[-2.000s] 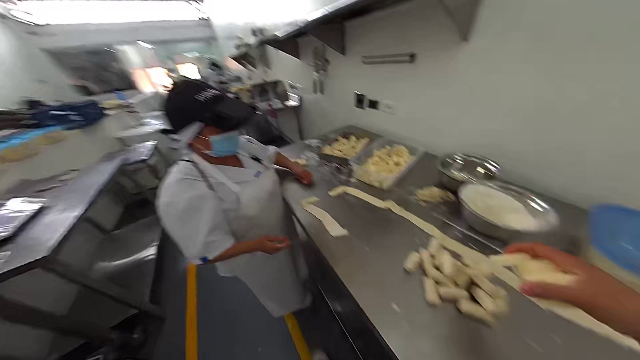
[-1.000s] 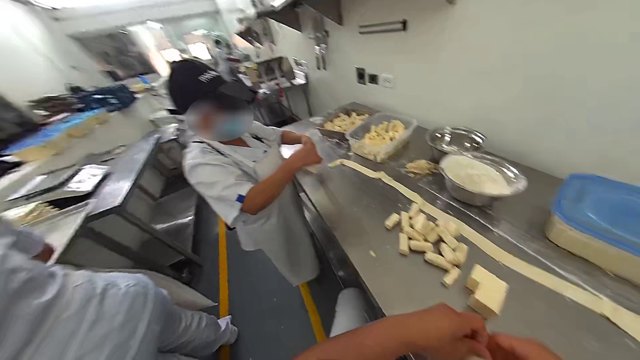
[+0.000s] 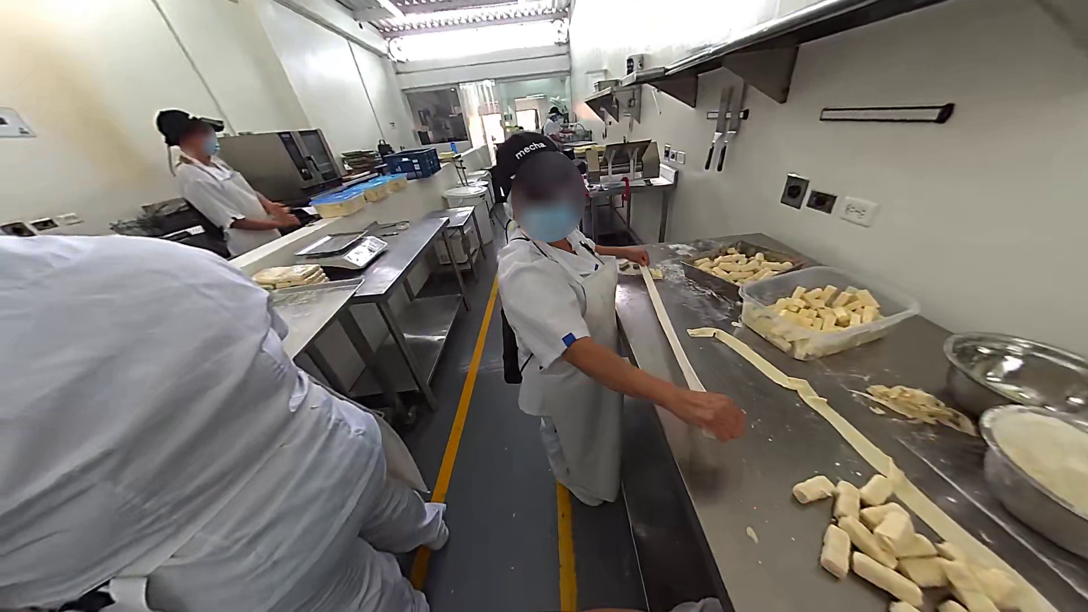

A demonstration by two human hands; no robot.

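Neither of my hands can be made out; at most a sliver of skin shows at the bottom edge. A heap of short cheese sticks (image 3: pixel 884 544) lies on the steel worktable at the lower right. Beside it a long strip of dough (image 3: pixel 816 404) runs along the table. Across the table's front side a co-worker in a mask holds another dough strip (image 3: pixel 670 323) stretched between two hands. A clear plastic tub (image 3: pixel 829 313) of cut cheese pieces stands near the wall, with a metal tray (image 3: pixel 741 265) of similar pieces behind it.
At the right edge are a steel bowl of flour (image 3: pixel 1041 463) and another steel bowl (image 3: pixel 1016 370). Dough scraps (image 3: pixel 918 406) lie near them. A person in white (image 3: pixel 170 408) fills the left foreground. A scale (image 3: pixel 344 251) stands on the left table; another person works farther back.
The view has swung left and up, and my hands have left it. The co-worker, whose hands were close together a second ago, now holds a dough strip stretched out.
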